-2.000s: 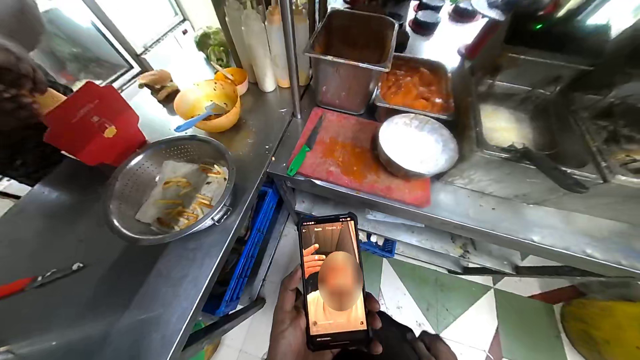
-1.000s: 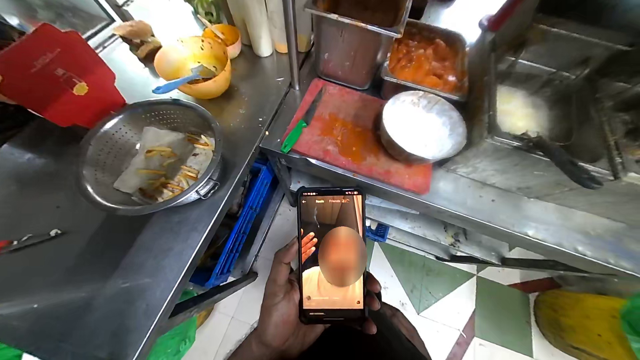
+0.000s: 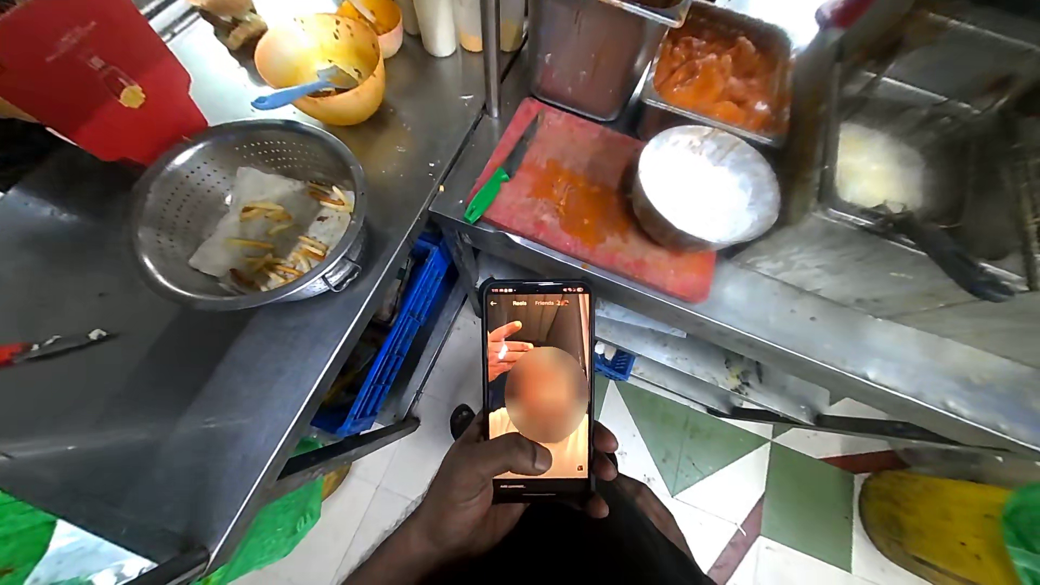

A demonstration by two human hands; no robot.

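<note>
My left hand holds a smartphone upright at the lower middle, with its thumb over the lower screen and its fingertips around the right edge. The lit screen shows a person with a blurred face and a raised hand. My right hand is partly visible just right of the phone, behind dark clothing; its fingers are mostly hidden. Beyond the phone lies a red cutting board with orange residue, a green-handled knife and a metal bowl with white content.
A steel colander with paper and fries stands on the left counter, near a red carton and a yellow bowl holding a blue-handled utensil. Orange food fills a steel pan. A fryer is at right; a blue crate sits below.
My left thumb has moved onto the lower part of the phone screen; earlier it was at the phone's left side. The phone remains held.
</note>
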